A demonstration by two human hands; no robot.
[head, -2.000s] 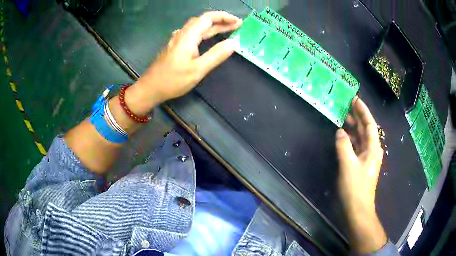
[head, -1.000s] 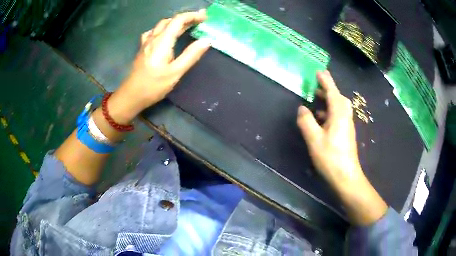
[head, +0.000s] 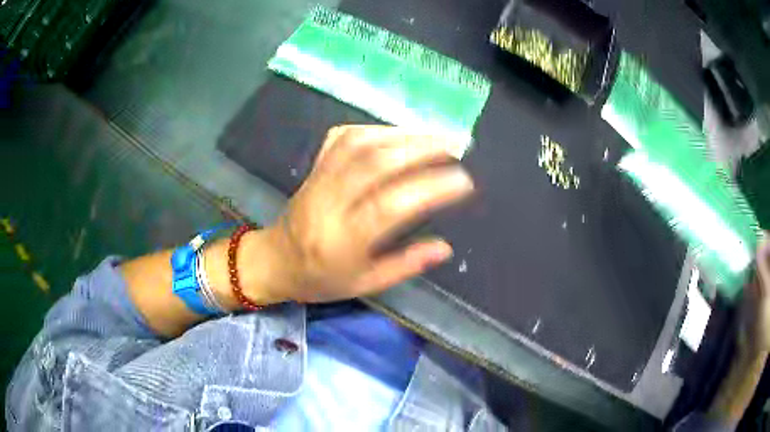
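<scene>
A bright green PCB panel (head: 384,80) lies on the black mat at the upper left, with rows of holes along its far edge. My left hand (head: 380,211) is blurred over the mat in front of this panel, thumb and fingers apart and empty. My right hand (head: 751,325) is cut off by the right edge, beside the near end of further green panels (head: 675,160) that seem to overlap. Its fingertips are mostly out of view, so its grip cannot be told.
A black open tray (head: 608,63) with gold-yellow components (head: 540,55) stands at the far edge. A small loose component pile (head: 555,162) lies on the mat (head: 540,245). A white label (head: 695,316) is at the right edge.
My left hand has let go of the panel and moved right and nearer. My right hand has moved from the panel to the far right. The view has shifted, and the right-hand panels now look spread.
</scene>
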